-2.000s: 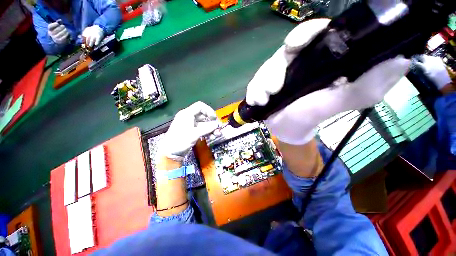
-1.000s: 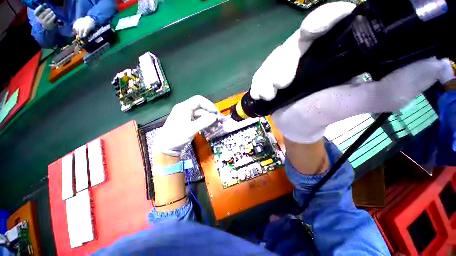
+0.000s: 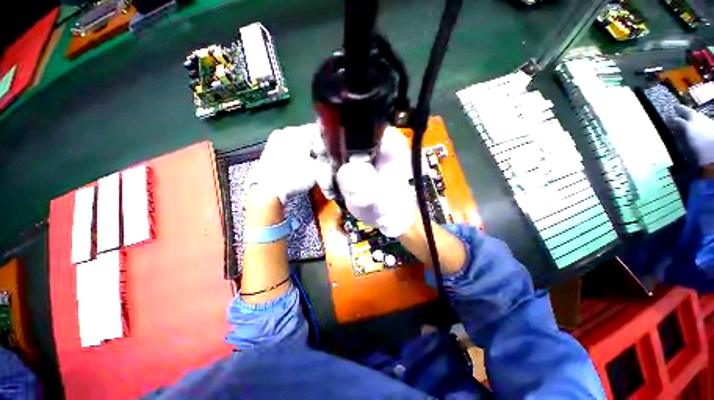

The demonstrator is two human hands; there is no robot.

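Note:
The black electric screwdriver (image 3: 358, 98) stands roughly upright over the circuit board. My right hand (image 3: 384, 187), white-gloved, is wrapped around its lower part. My left hand (image 3: 291, 166), also gloved, is right beside it on the left; its fingertips are hidden behind the tool, so what it holds cannot be told. The green circuit board (image 3: 376, 254) lies on the orange fixture (image 3: 384, 301), mostly covered by my hands. The screwdriver's tip and the board's far edge are hidden. The screw tray (image 3: 304, 226) with speckled grey screws lies left of the fixture, partly under my left arm.
A red mat (image 3: 172, 289) with several white strips (image 3: 109, 211) lies left. Another board (image 3: 239, 70) stands on the green belt (image 3: 141, 109). Stacked pale strips (image 3: 540, 164) lie right, red crates (image 3: 650, 344) lower right. Another person's gloved hand (image 3: 695, 133) is at the right edge. Black cables hang in front.
The screwdriver has swung from slanting toward the upper right to upright over the board. My right hand has moved left with it, close beside my left hand. The view has shifted.

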